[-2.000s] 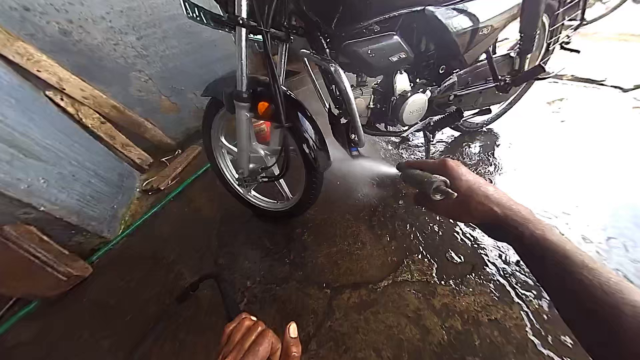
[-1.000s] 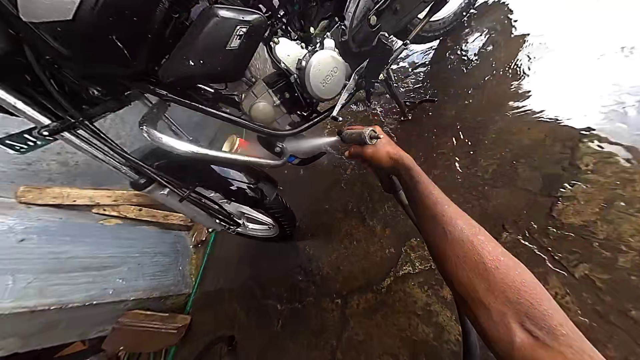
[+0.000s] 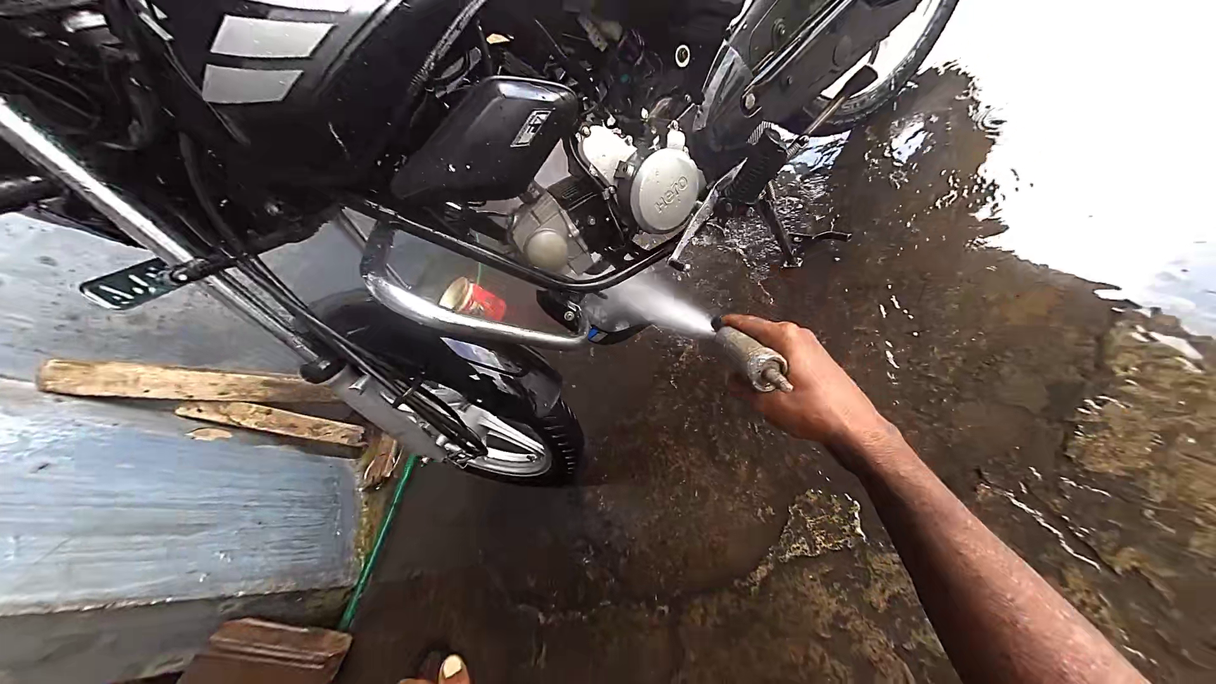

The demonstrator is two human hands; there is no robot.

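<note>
My right hand (image 3: 803,380) is closed around a metal spray gun (image 3: 752,359), right of centre. White spray (image 3: 665,309) leaves its nozzle toward the motorcycle's lower engine. The black motorcycle (image 3: 484,142) stands across the upper left, with its silver engine cover (image 3: 665,190) facing me. Below the chrome crash guard (image 3: 446,318) is the front wheel (image 3: 513,442). Only what looks like a thumb of my left hand (image 3: 450,668) shows at the bottom edge; the rest is out of frame, so its grip is hidden.
Wet concrete floor (image 3: 646,532) spreads beneath the motorcycle. Wooden planks (image 3: 199,383) lie by a grey-blue slab (image 3: 171,494) at left, near a green cord (image 3: 380,541) and a brown tile-like piece (image 3: 266,654). A red container (image 3: 472,299) is visible behind the crash guard.
The view has turned strongly and the motorcycle fills more of it. My right hand keeps hold of the spraying gun. More of my left hand showed at the bottom two seconds ago.
</note>
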